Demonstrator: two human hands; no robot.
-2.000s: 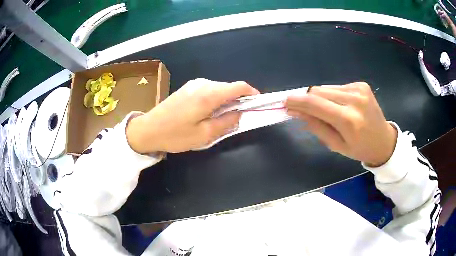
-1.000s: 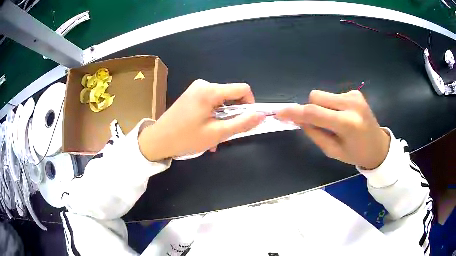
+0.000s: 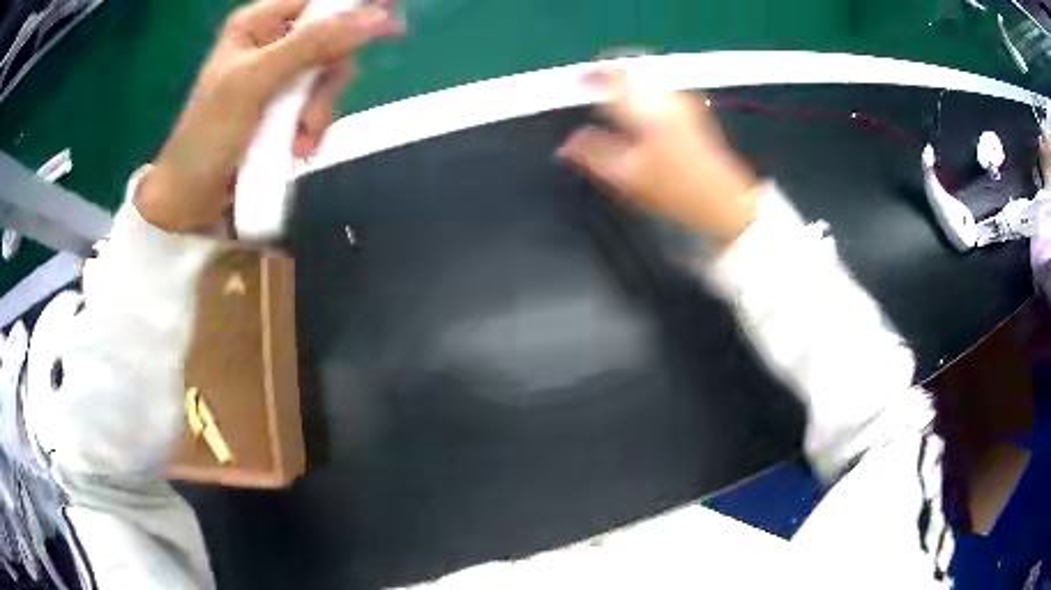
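My left hand is at the upper left, over the green belt's near rail. It is closed around a white curved housing, whose broad end points down toward the cardboard tray. Its upper part is partly hidden by the fingers. My right hand is blurred, at the top centre by the pale rail, with thumb and fingers apart. No thing shows in it. I cannot see a wire in the held housing.
The open cardboard tray stands at left with a small pale strip in it. Round white pieces lie beside it. The pale rail edges the green belt. At right lie a white housing and a red wire.
Both hands have moved up and apart from the middle. The left carries the housing to the upper left; the right has let go of it. The view has shifted.
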